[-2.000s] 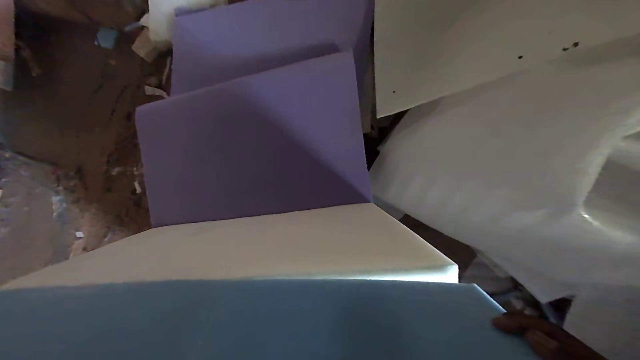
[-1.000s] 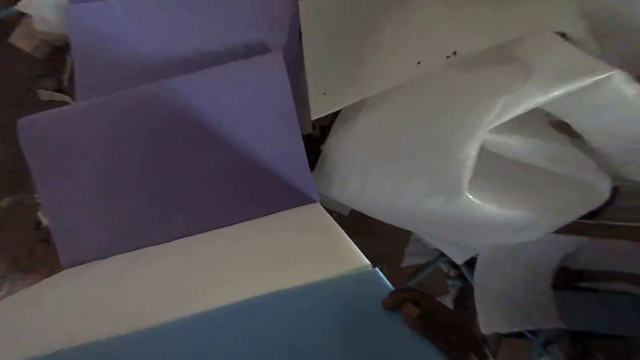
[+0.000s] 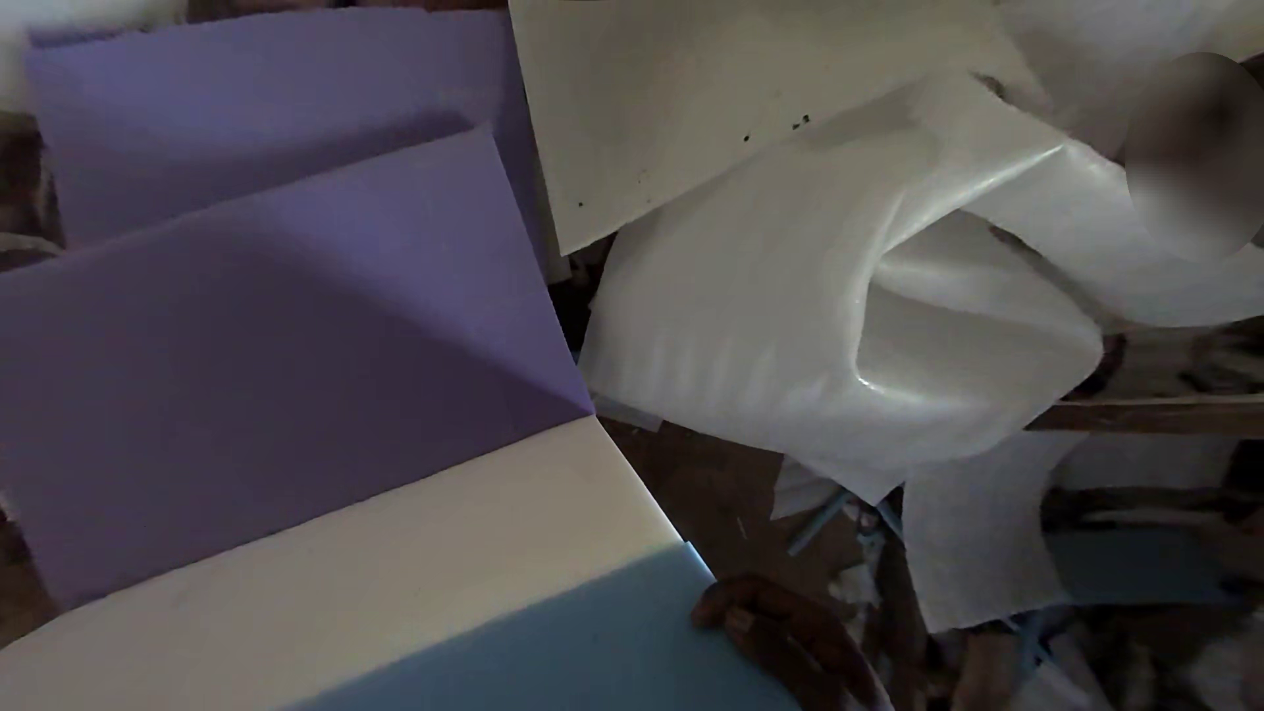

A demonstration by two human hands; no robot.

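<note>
At the lower right, my right hand (image 3: 785, 632) holds the right edge of a light blue sheet (image 3: 573, 632), its fingertips resting on the top face. The blue sheet overlaps a cream-white sheet (image 3: 395, 533). Behind the white one, a purple sheet (image 3: 296, 365) slopes upward, and a second purple sheet (image 3: 257, 109) lies farther back. The sheets look like foam, but the material cannot be settled. My left hand is out of the frame.
A large off-white sheet (image 3: 691, 99) with small dark marks is at the top. Beside it, a glossy white sheet (image 3: 741, 326) curls over. A wooden bar (image 3: 1155, 417) lies at the right, with scraps and blue legs (image 3: 820, 521) below. A blurred round shape is at the upper right.
The view has swung to the right, bringing more of the curled white sheet and the cluttered floor into sight. My right hand stays at the blue sheet's edge.
</note>
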